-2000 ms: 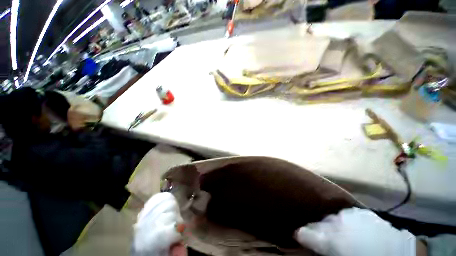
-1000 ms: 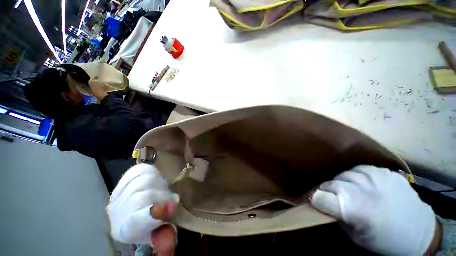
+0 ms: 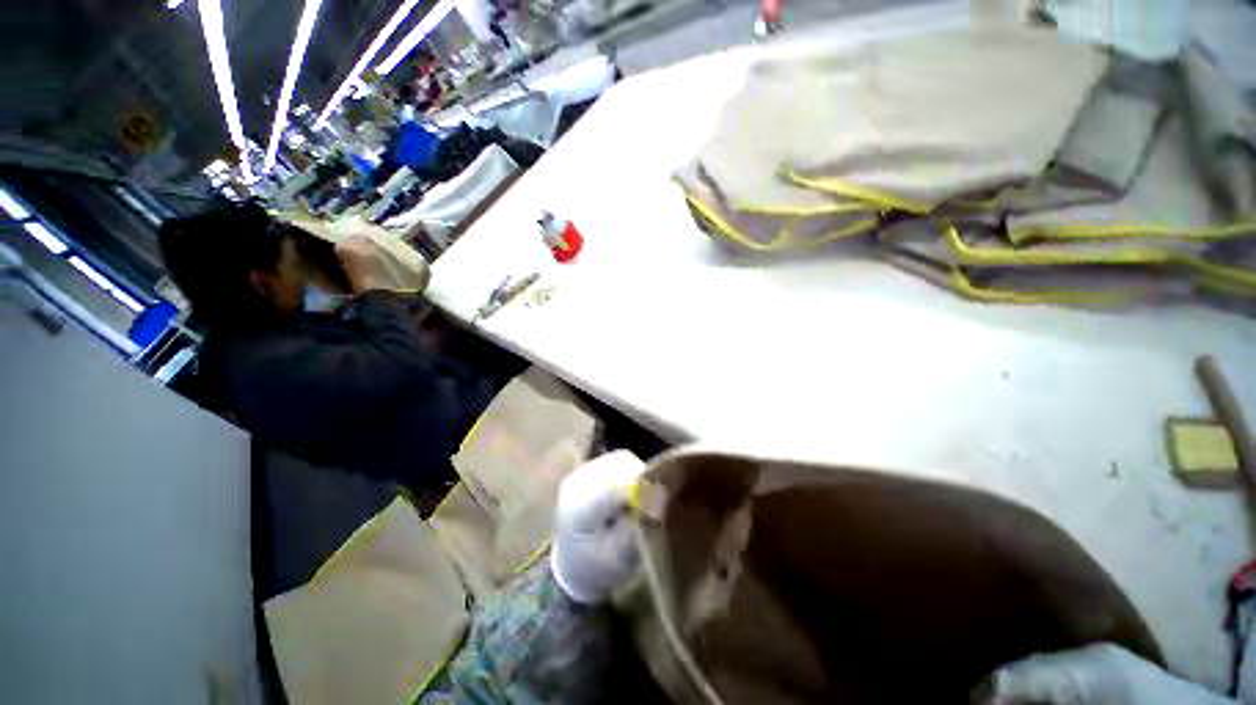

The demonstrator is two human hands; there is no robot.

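A taupe bag (image 3: 895,551) is held with its mouth open towards me, showing the dark brown inside. My left hand (image 3: 601,529), in a white glove, grips the bag's left end beside a small yellow edge tab. My right hand (image 3: 1088,678), also gloved in white, is at the bag's lower right rim, blurred and cut off by the bottom edge. Its fingers are mostly hidden, so its hold is hard to make out.
A white table (image 3: 827,372) bears a pile of taupe bags (image 3: 909,124) with yellow edging, a red-and-white bottle (image 3: 561,237), a small tool (image 3: 507,295), a yellow block (image 3: 1202,452) and a wooden handle (image 3: 1223,400). More bag pieces (image 3: 372,606) lie at left, near a seated person (image 3: 331,358).
The view has shifted, and the bag and both hands now sit lower and further right. The bag's mouth is tilted, and its inner pocket and front rim no longer show clearly.
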